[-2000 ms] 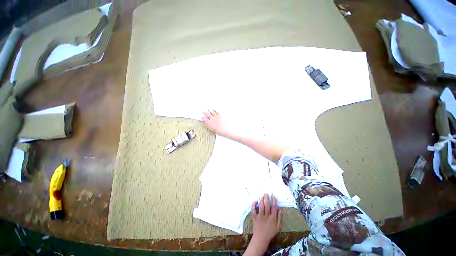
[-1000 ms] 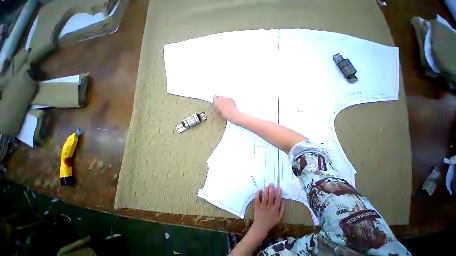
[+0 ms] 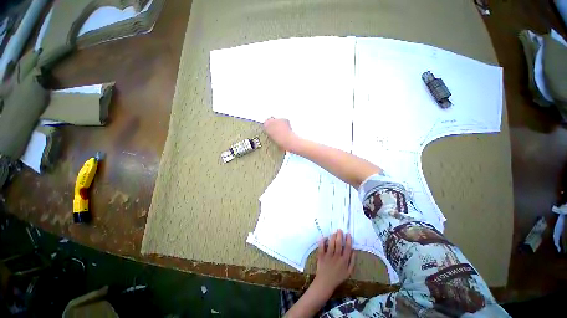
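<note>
A large white paper bodice pattern [image 3: 311, 81] with printed lines lies on the khaki fabric lay [image 3: 199, 205]. My right hand [image 3: 280, 133] rests at the left armhole's upper edge, its fingers bent; whether they grip the paper is hidden. My left hand [image 3: 336, 258] lies palm down on the lower edge by the neck curve, fingers slightly apart. One dark weight [image 3: 437, 89] lies on the paper's upper right. Another weight [image 3: 241, 149] lies on bare fabric left of my right hand. My right forearm and patterned sleeve cover the paper's lower right.
The yellow-handled cutter [image 3: 84, 189] lies on the brown table [image 3: 133, 155] at left. Cut khaki stacks [image 3: 78, 105] stand at left, and another stack [image 3: 553, 68] at right. A further weight [image 3: 533, 235] lies at right. The table's front edge runs below the lay.
The view has shifted, so the lay sits higher and further right. Both hands keep about the same places on the paper; my right hand's fingers, spread two seconds ago, are now more bent.
</note>
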